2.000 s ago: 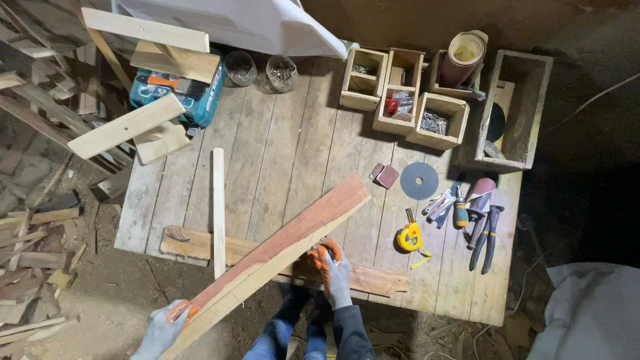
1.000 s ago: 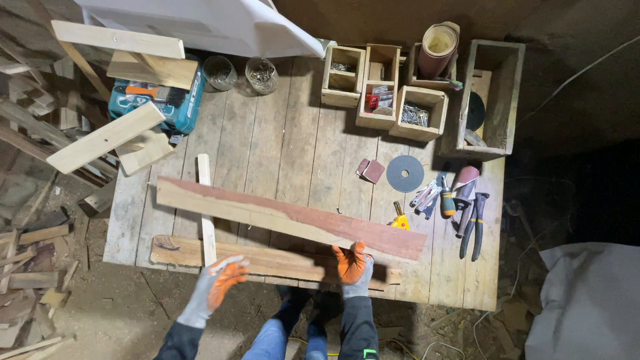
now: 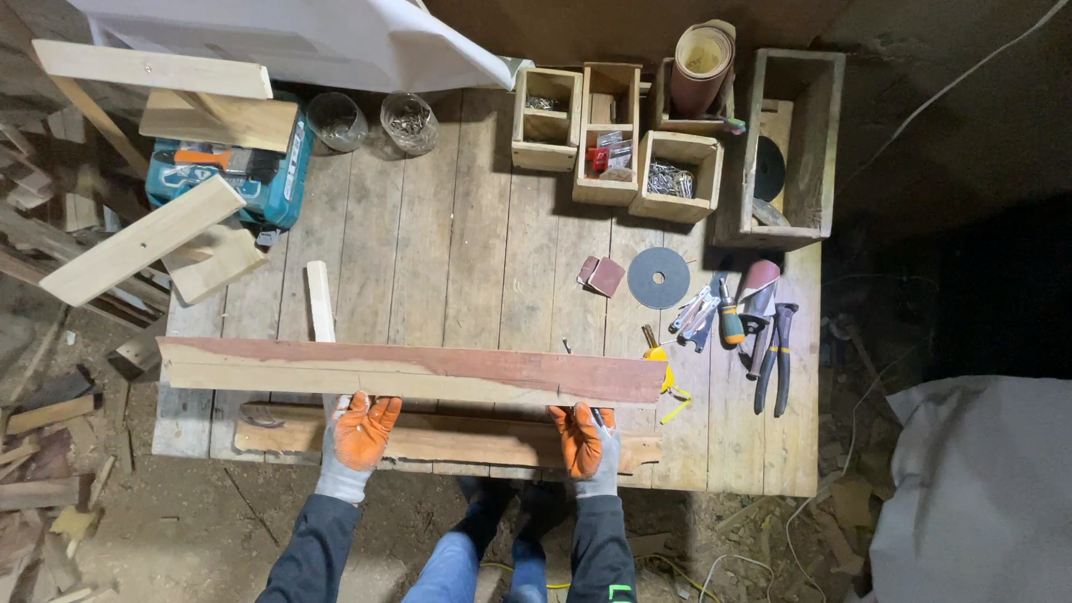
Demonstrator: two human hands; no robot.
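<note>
A long two-toned wooden board [image 3: 419, 373], reddish along its far side and pale along its near side, lies crosswise before me, held from its near edge. My left hand [image 3: 360, 440], in a grey and orange glove, has its fingers on that edge left of the middle, palm up. Nearer the right end, my right hand [image 3: 586, 444] grips the same edge, with a thin dark tool, perhaps a pencil, between its fingers. Beneath the forearms a rough-edged plank [image 3: 469, 440] rests along the table's near edge. A narrow pale strip of wood [image 3: 319, 301] runs partly under the board.
Yellow tape measure [image 3: 660, 368], grinding disc [image 3: 659, 278], sandpaper pieces [image 3: 605, 276], screwdriver [image 3: 729, 314] and pincers [image 3: 775, 360] lie at right. Wooden boxes [image 3: 677, 209] with fasteners stand behind; glass jars [image 3: 409, 124] and a teal case [image 3: 289, 188] are at back left.
The board has gone from a steep diagonal to nearly level across the table. My left hand, off the board one second ago, is back at its near edge.
</note>
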